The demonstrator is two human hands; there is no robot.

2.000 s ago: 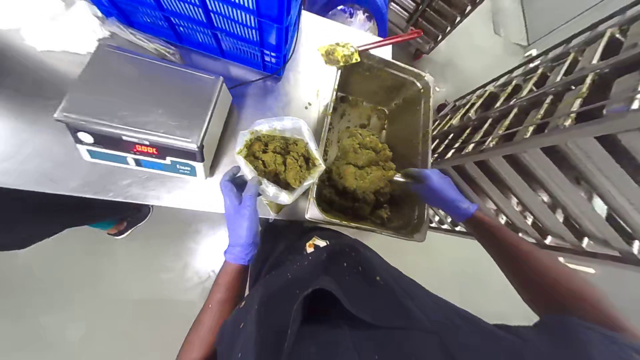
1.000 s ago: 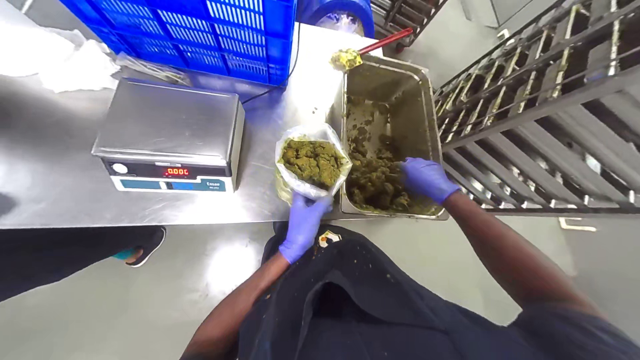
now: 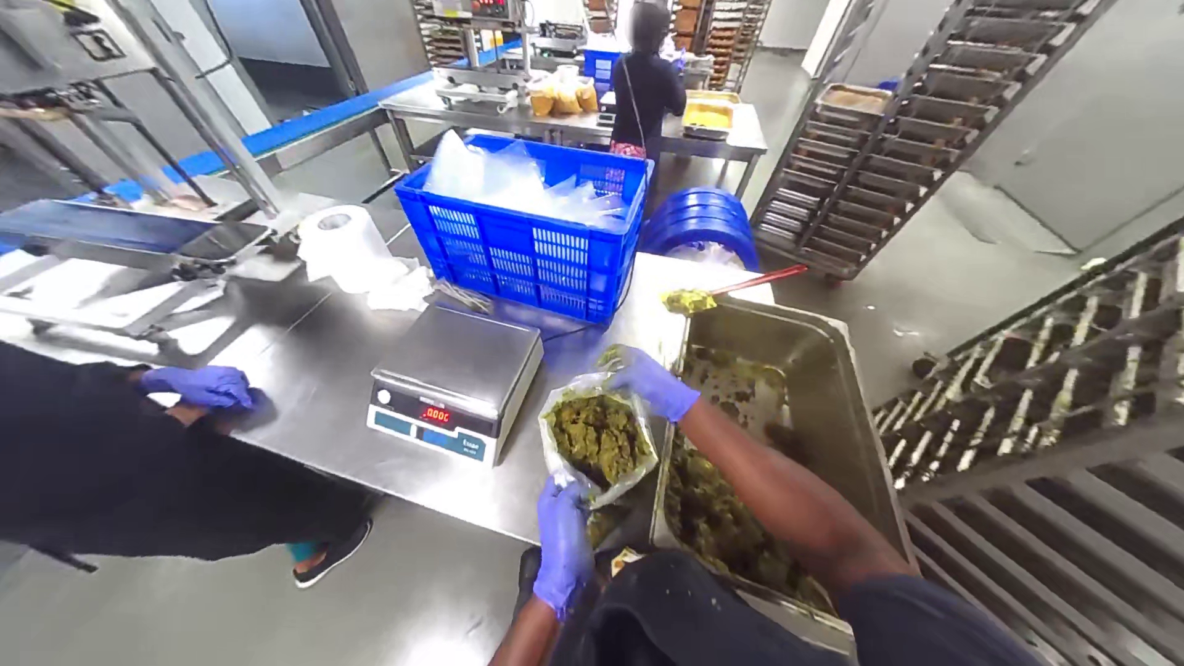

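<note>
My left hand (image 3: 562,541), in a purple glove, grips the near rim of a clear plastic bag (image 3: 553,444) full of a green, clumpy food mix (image 3: 601,437). At the bag's far right rim is my right hand (image 3: 652,381), also gloved, with some green mix by its fingertips; its exact hold is unclear. A deep steel pan (image 3: 823,370) with more green mix stands right of the bag, partly behind my right forearm. A red-handled utensil (image 3: 763,279), its end coated in green, rests at the pan's far corner. Left of the bag sits a digital bench scale (image 3: 458,370).
A blue plastic crate (image 3: 527,264) of clear bags stands behind the scale, a white paper roll (image 3: 342,236) beside it. A co-worker's gloved hands (image 3: 205,387) are at the left. Metal racks (image 3: 1045,462) flank the right side. Another person (image 3: 640,92) stands at a far table.
My right hand has moved from inside the pan to the bag's far rim. The view has tilted up, showing more of the room. The left hand remains at the bag.
</note>
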